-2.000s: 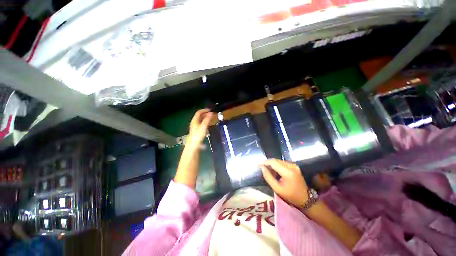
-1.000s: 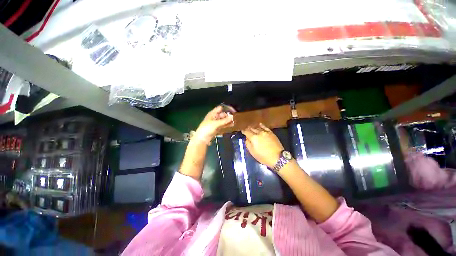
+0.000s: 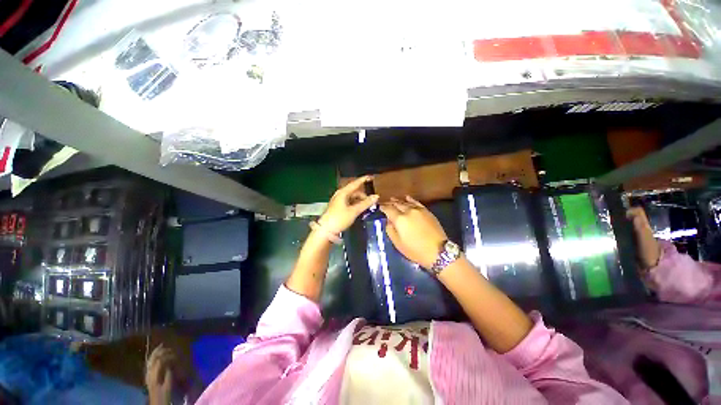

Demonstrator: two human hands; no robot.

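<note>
Three flat black glossy units lie side by side in a dark carrier: the left unit, the middle unit and the right unit, whose screen shows a bright green band. The left unit shows a small red spot. My left hand pinches a small dark connector at the left unit's top edge. My right hand lies over that unit's top edge, fingertips close to my left hand; whether it grips anything is hidden. A brown-orange strip runs behind the units.
Stacked clear blister trays stand at left, beside two grey-black panels. A white shelf with crumpled clear bags lies ahead. A slanting grey post crosses the left. Other people's hands show at right and lower left.
My left hand has moved down slightly to the left unit's top edge with the small dark connector. My right hand stays nearly in place. Another person's hand now shows at the right and one at lower left.
</note>
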